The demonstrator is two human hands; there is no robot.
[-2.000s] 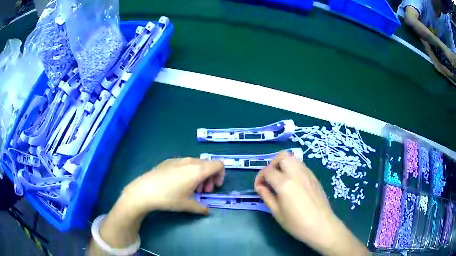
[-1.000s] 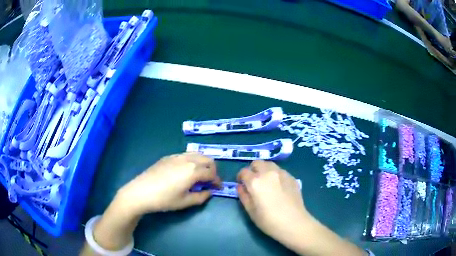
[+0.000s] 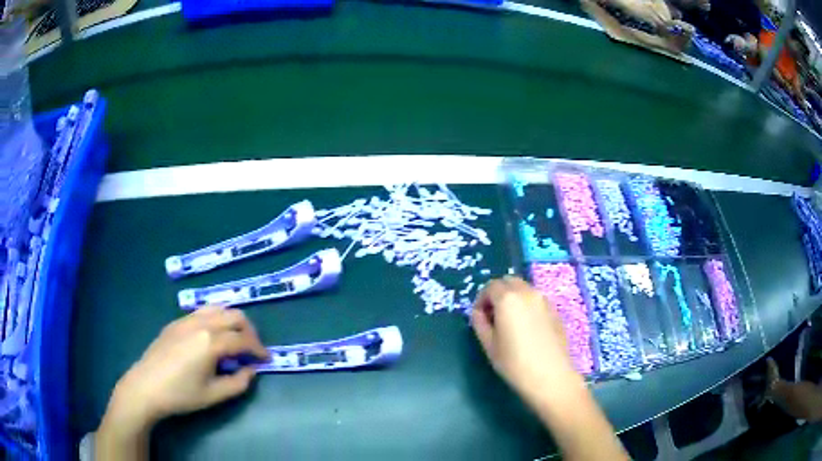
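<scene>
Three lilac handle shells lie open side up on the green surface: the far one (image 3: pixel 242 241), the middle one (image 3: pixel 263 284) and the near one (image 3: pixel 329 355). My left hand (image 3: pixel 194 360) holds the left end of the near shell with thumb and fingers. My right hand (image 3: pixel 521 329) is at the right edge of the small pale caps (image 3: pixel 436 293), beside the organizer; its fingers are bent and their tips are partly hidden, so I cannot tell if they hold a piece. White stemmed parts (image 3: pixel 406 221) lie loose right of the shells.
The clear organizer (image 3: pixel 577 261) with pink, blue and turquoise parts is at right. The blue tote (image 3: pixel 68 198) of lilac shells is at left. A white line (image 3: pixel 360 169) crosses the belt. A blue tray (image 3: pixel 257 7) and people's hands are at the far side.
The view has swung right. My right hand has left the near shell and moved right to the small pale caps. My left hand stays on the near shell's left end.
</scene>
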